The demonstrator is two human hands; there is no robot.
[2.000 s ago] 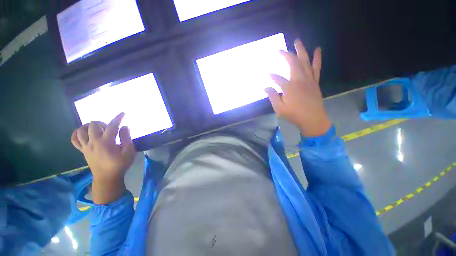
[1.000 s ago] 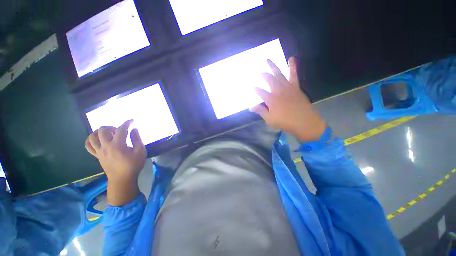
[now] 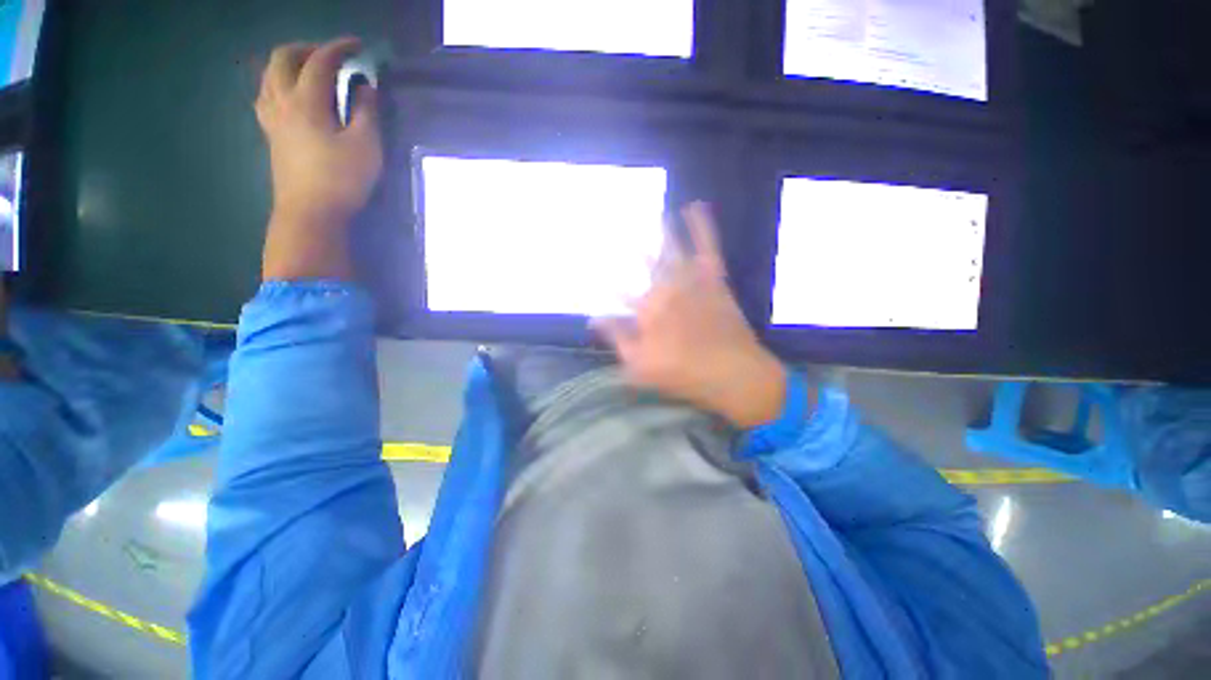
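Observation:
Four tablets lie in a black foam tray [image 3: 724, 219] on the dark green bench. The near left tablet [image 3: 531, 239] and near right tablet [image 3: 877, 253] glow white. The far left tablet [image 3: 571, 24] is white and cut off; the far right tablet [image 3: 883, 47] shows faint text lines. My left hand [image 3: 319, 140] is beyond the tray's left side, fingers curled. A small white shape [image 3: 352, 90] shows between its finger and thumb; I cannot tell whether it is held. My right hand [image 3: 697, 326], blurred, has fingers spread over the near left tablet's right corner, with nothing in it.
Parts of other lit screens [image 3: 11, 213] show at the far left edge. Blue sleeves of neighbours [image 3: 93, 412] appear on both sides. A blue stool [image 3: 1043, 432] stands at right beyond the bench edge. Yellow floor lines [image 3: 418, 452] cross the grey floor.
The view has turned and the screens sit further right. The text page was far left and now shows far right. My left hand has left the screen; my right hand is over the near left tablet.

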